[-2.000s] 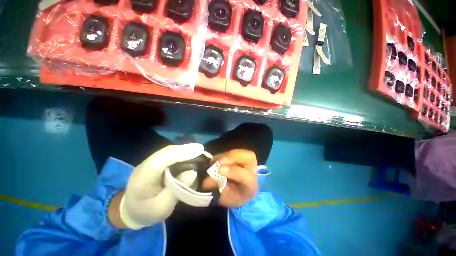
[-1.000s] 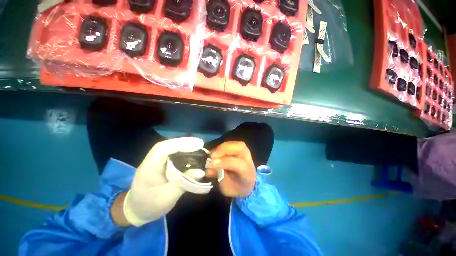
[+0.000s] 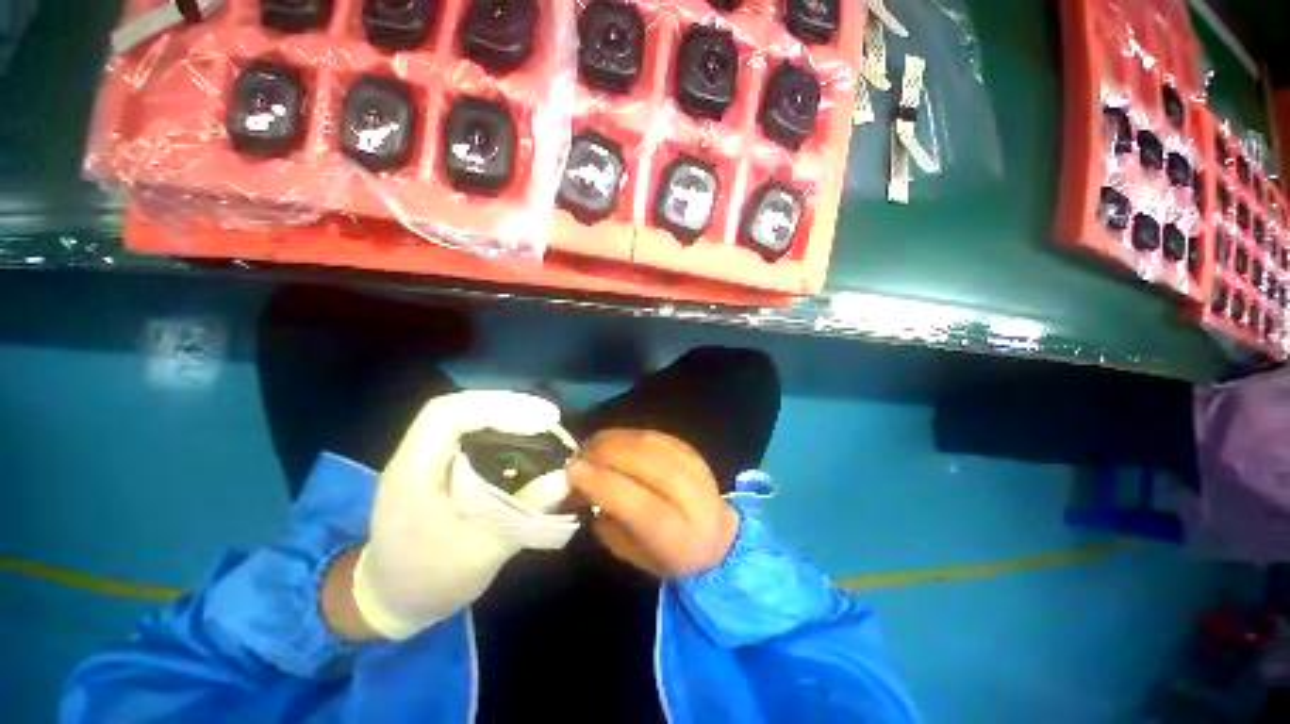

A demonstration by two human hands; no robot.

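Note:
My left hand (image 3: 450, 530), in a white-cream glove, holds a black watch body (image 3: 512, 461) above my lap. A pale strap (image 3: 512, 518) curves below and around the body. My right hand (image 3: 654, 502), bare, is at the right side of the body, with its fingertips pinched together at the strap's end. What lies between those fingertips is mostly hidden.
A red-pink tray (image 3: 184, 102) with black watch bodies in pockets and clear film lies on the green bench (image 3: 976, 262). Pale straps (image 3: 905, 135) lie on clear plastic at its right. More trays (image 3: 1082, 156) lie farther right. A person's purple sleeve (image 3: 1245, 460) shows at right.
The free pale strap end, earlier visible at my right fingers, is now mostly covered by them. My left hand and the watch body have shifted slightly left.

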